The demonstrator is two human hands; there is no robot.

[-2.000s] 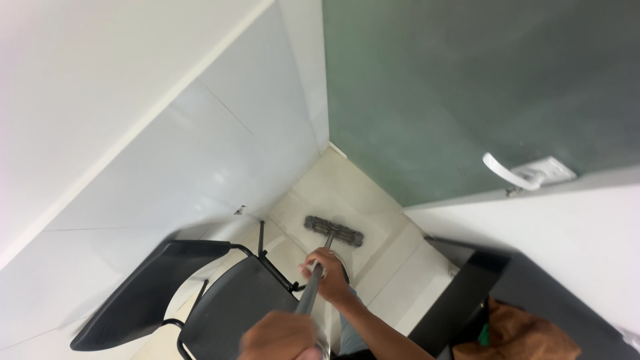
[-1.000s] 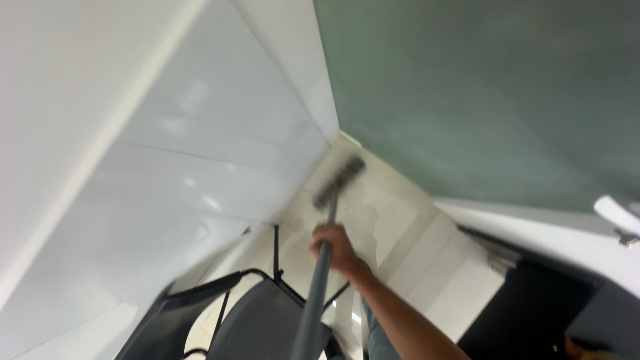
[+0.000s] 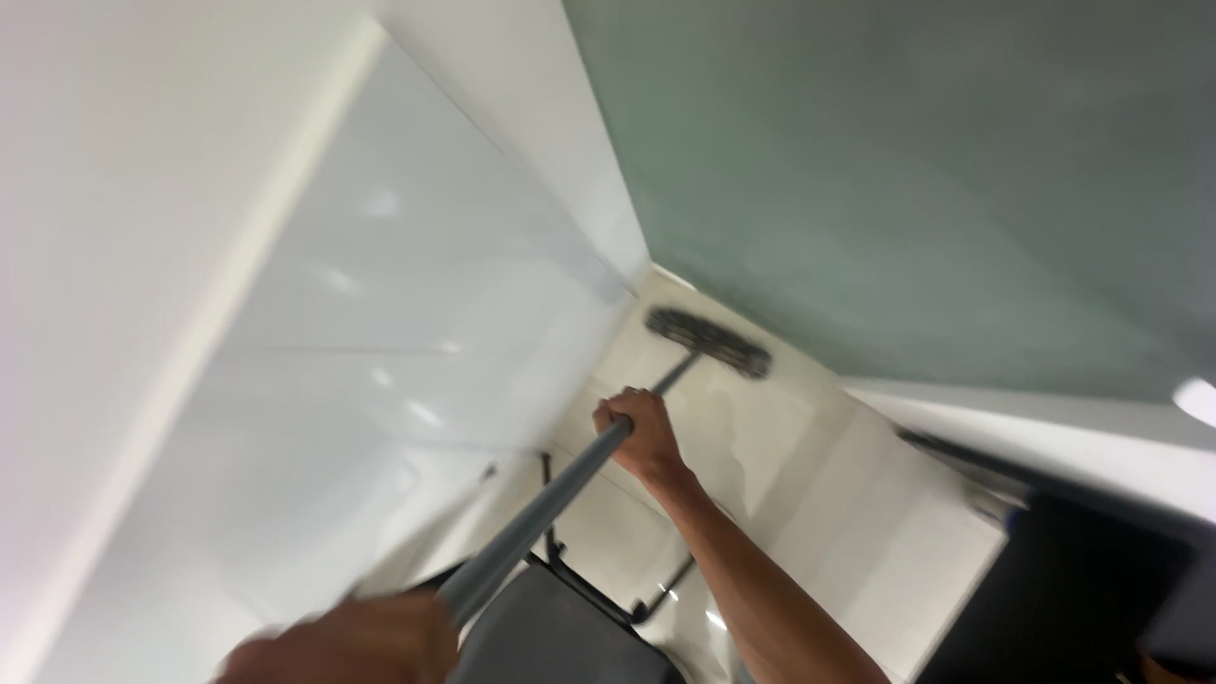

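My right hand [image 3: 642, 432] is closed around the lower part of a grey mop pole [image 3: 541, 508]. Nearer the camera, at the bottom edge, my left hand [image 3: 347, 646] grips the upper end of the same pole and looks blurred. At the far end of the pole, a dark grey flat mop head [image 3: 708, 340] lies on the light tiled floor [image 3: 788, 475], near the corner between the white wall and the green door.
A black chair [image 3: 560, 632] stands at the bottom centre, close to the pole. Glossy white wall panels [image 3: 408, 285] rise on the left, a green door [image 3: 902, 190] with a white handle [image 3: 1197, 399] on the right. Black furniture [image 3: 1054, 579] is at lower right.
The mop head has swung to a different angle and moved about on the floor near the corner. My left hand, out of view one second ago, shows again at the pole's upper end.
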